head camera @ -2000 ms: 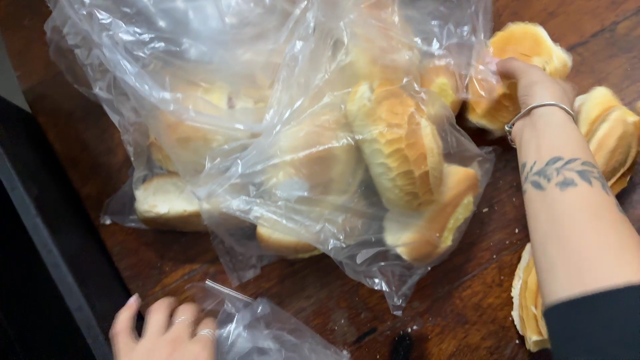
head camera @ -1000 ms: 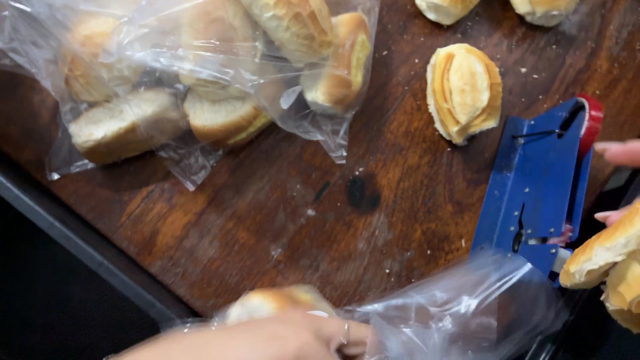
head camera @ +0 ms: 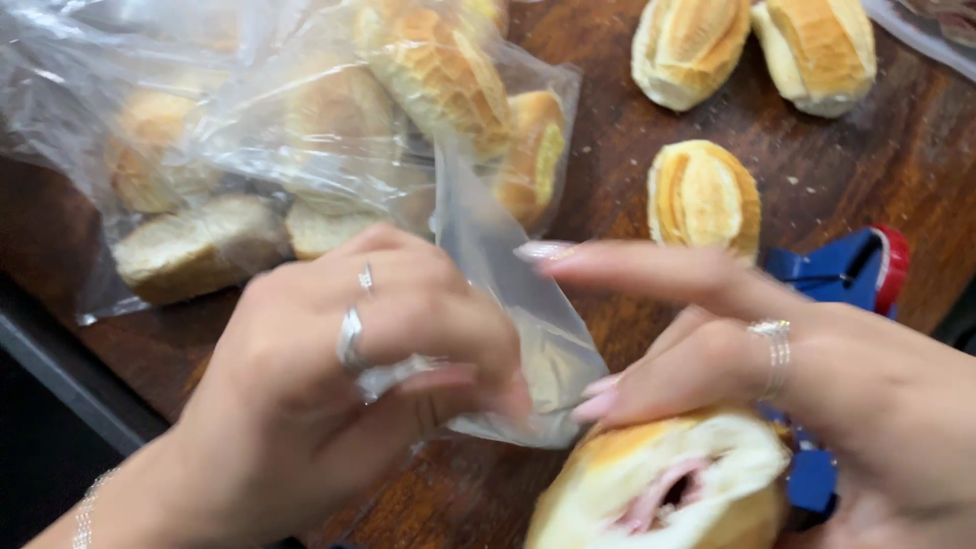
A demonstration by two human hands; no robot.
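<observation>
My left hand [head camera: 381, 335], with rings on its fingers, grips the edge of a small clear plastic bag [head camera: 526, 320] near the picture's middle. A bread roll [head camera: 663, 480] with a pink filling showing in its slit sits in my right hand [head camera: 732, 343], at the lower right. The right forefinger and thumb are spread; the forefinger reaches to the bag's side and the thumb lies by its lower edge. What is inside the small bag is hard to tell. Behind the left hand lies a large clear plastic bag [head camera: 252, 145] holding several bread rolls.
Several loose bread rolls [head camera: 701, 198] lie on the dark wooden table [head camera: 610, 183] beyond my right hand. A blue tape dispenser [head camera: 831, 267] with red tape is partly hidden behind that hand. Another plastic bag edge [head camera: 923, 38] shows at the top right. A black edge [head camera: 69, 366] runs along the left.
My hands have come together at the middle. The right hand, at the right edge a second ago, has brought its roll beside the small bag. Two seconds ago it was at the loose rolls.
</observation>
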